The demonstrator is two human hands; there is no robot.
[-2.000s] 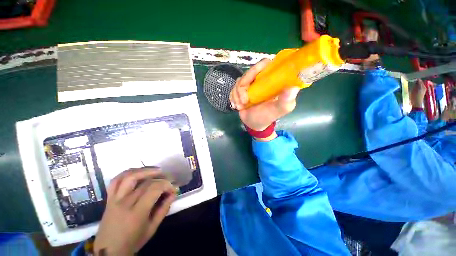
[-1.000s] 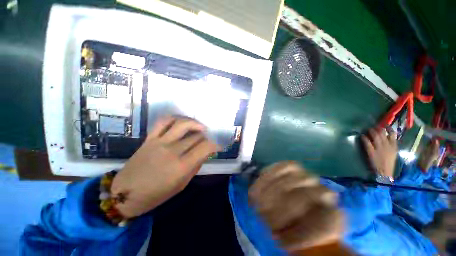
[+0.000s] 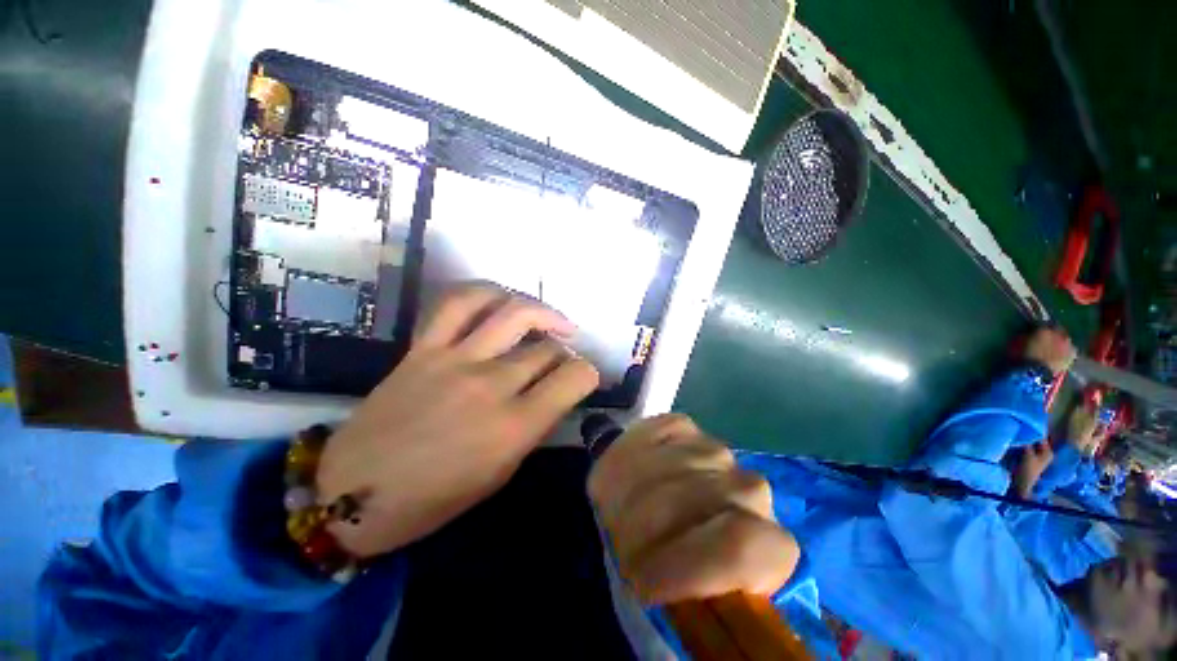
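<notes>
An opened tablet unit (image 3: 323,349) lies in a white holding frame (image 3: 174,258). Its mainboard (image 3: 316,245) is at the left end, with an orange-gold patch at the corner. A shiny white battery (image 3: 542,252) fills much of the rest. My left hand (image 3: 458,400) rests over the battery and the near edge, fingers bent; its fingertips are close together near the lower right corner, and whether they pinch something cannot be told. My right hand (image 3: 691,517) grips the electric screwdriver (image 3: 736,626), its black tip pointing at the frame's near right corner.
A ruled adhesive strip sheet (image 3: 697,58) lies behind the frame. A round mesh screw dish (image 3: 811,187) is right of the frame. A worn white rail (image 3: 923,168) runs behind. Blue-sleeved workers sit to the right, with red-orange frames (image 3: 1091,245) beyond. A cord runs right.
The right hand has brought the screwdriver from above the dish down to the frame's near right corner. The view has shifted and turned. The left hand stays over the battery.
</notes>
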